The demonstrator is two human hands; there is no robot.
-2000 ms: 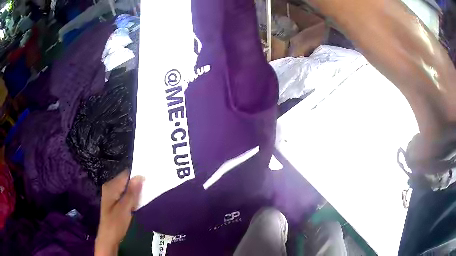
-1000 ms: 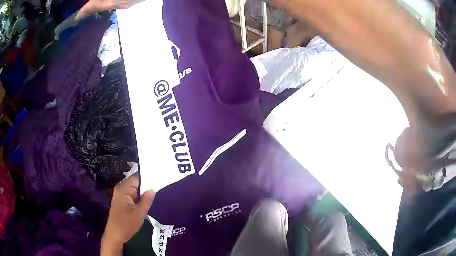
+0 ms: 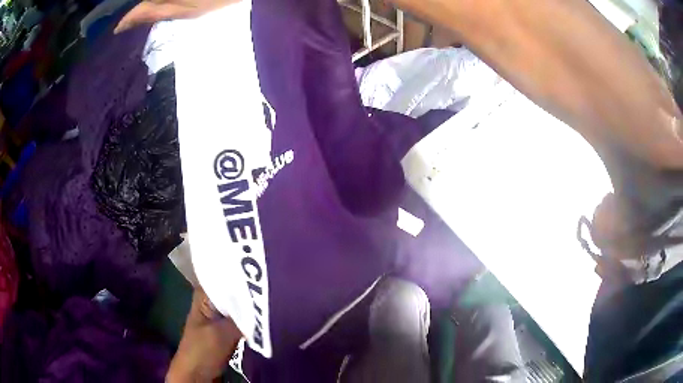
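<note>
A purple jersey panel lies over my lap and rises to the top edge of the picture. Its white printed strip runs down the left side with black "@ME-CLUB" lettering, curving at the lower end. My left hand is at the lower left, holding the strip's lower edge, its fingers partly hidden by cloth. My right hand reaches across the top and is partly cut off by the edge. Its fingers hold the strip's upper end, one pointing left. A folded purple piece lies along the panel's right side.
A bright white table or board is at the right, with crinkled white plastic behind it. A black plastic bag and purple cloth heaps are at the left. My knee is at the bottom centre.
The panel and its lettering have moved down. My left hand has moved down with the strip's lower end. My right hand came into view at the top left and has shifted little since.
</note>
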